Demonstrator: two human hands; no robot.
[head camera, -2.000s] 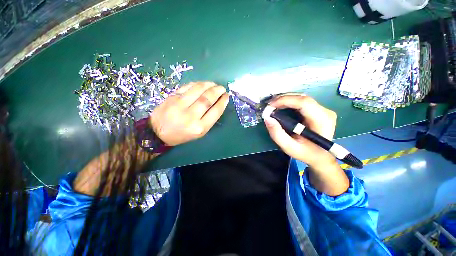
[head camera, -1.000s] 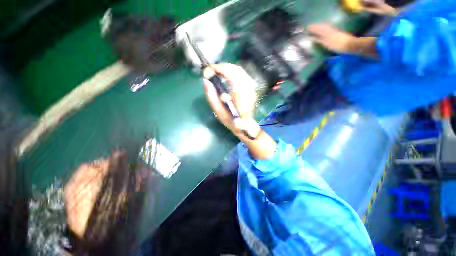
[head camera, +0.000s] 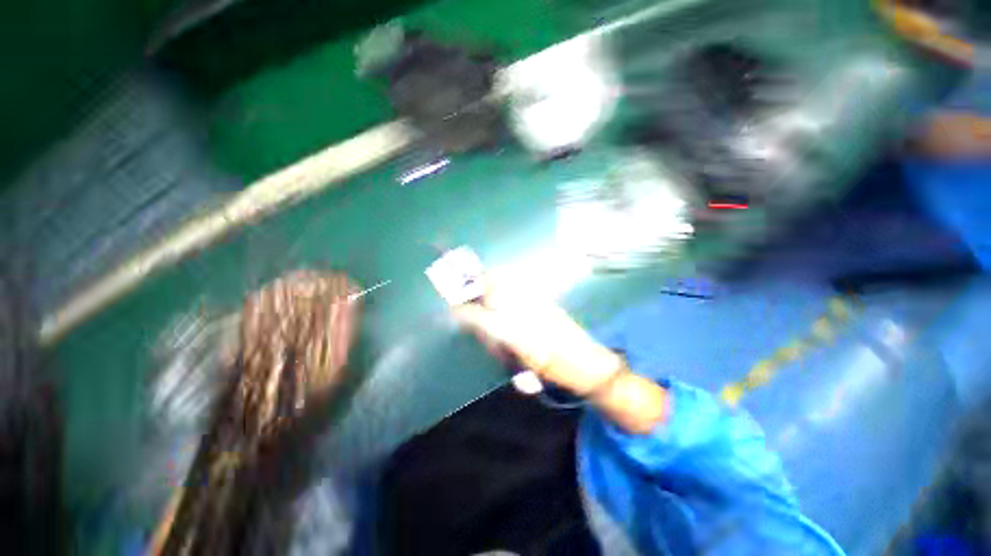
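Observation:
The view is strongly blurred. My right hand (head camera: 522, 331) is over the green bench, its fingers at a small white board-like piece (head camera: 456, 274); whether they grip it or only touch it is unclear. A white part of the soldering iron (head camera: 527, 381) shows below the hand; its tip cannot be made out. My left hand (head camera: 342, 310) is at the left, mostly covered by strands of hair, with a fine light line (head camera: 371, 290), possibly solder wire, at its fingertips. A blurred grey-white heap of loose parts (head camera: 187, 375) lies left of it.
A bright, blurred stack of boards (head camera: 625, 217) lies beyond my right hand. A white cylinder (head camera: 560, 98) and a dark round thing (head camera: 446, 92) stand at the far edge. A small silvery thing (head camera: 424, 171) lies nearer. Dark equipment (head camera: 728, 119) and another person's arm (head camera: 956, 139) are at right.
The view has shifted. My right hand has come away from the white cylinder, back to the bench, and now has a white piece at its fingers. The board stack has come into view.

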